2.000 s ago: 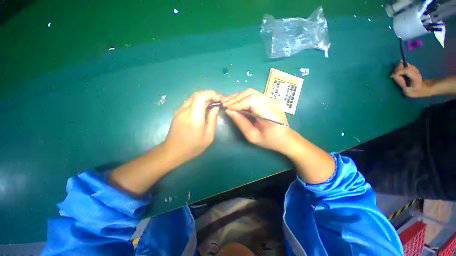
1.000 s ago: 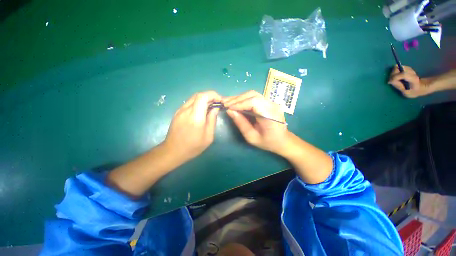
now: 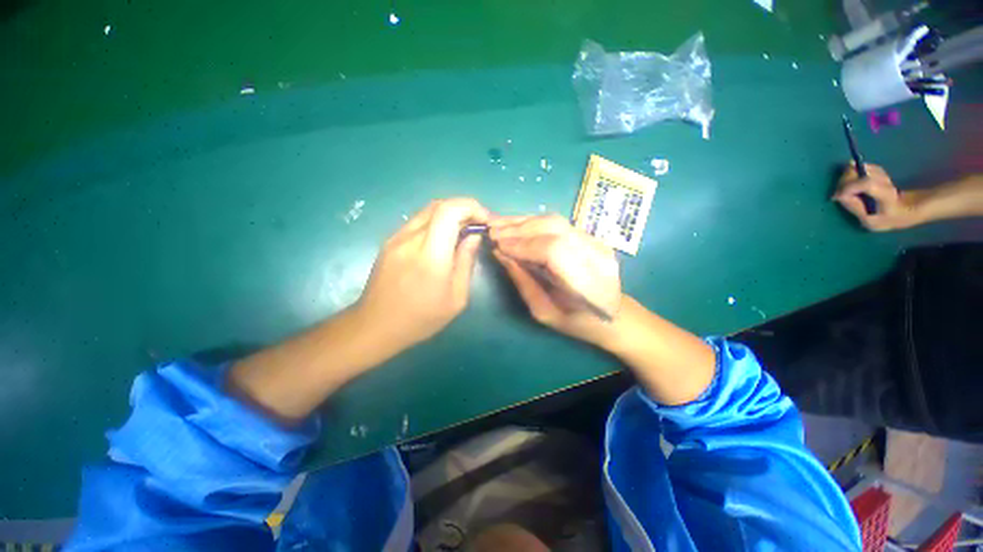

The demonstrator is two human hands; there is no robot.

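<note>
My left hand (image 3: 423, 270) is closed on a small dark device (image 3: 473, 229), of which only a thin edge shows between thumb and fingers. My right hand (image 3: 561, 275) holds a slim dark tool (image 3: 566, 289) that runs across the palm; its tip is hidden by the fingers near the device. The fingertips of both hands are close together above the green bench. A yellow-tan label sheet (image 3: 615, 205) with rows of black print lies flat just beyond my right hand.
A crumpled clear bag (image 3: 647, 88) lies at the far side of the green bench (image 3: 194, 216). White scraps (image 3: 355, 210) are scattered about. At the right, another person's hand (image 3: 871, 198) holds a dark pen-like tool near a white tool cup (image 3: 875, 81). Red trays (image 3: 871, 515) stand lower right.
The slim tool in my right hand has tilted more steeply, and the hand has turned slightly. My left hand has stayed nearly still. The other person's pen has become more upright since the first frame.
</note>
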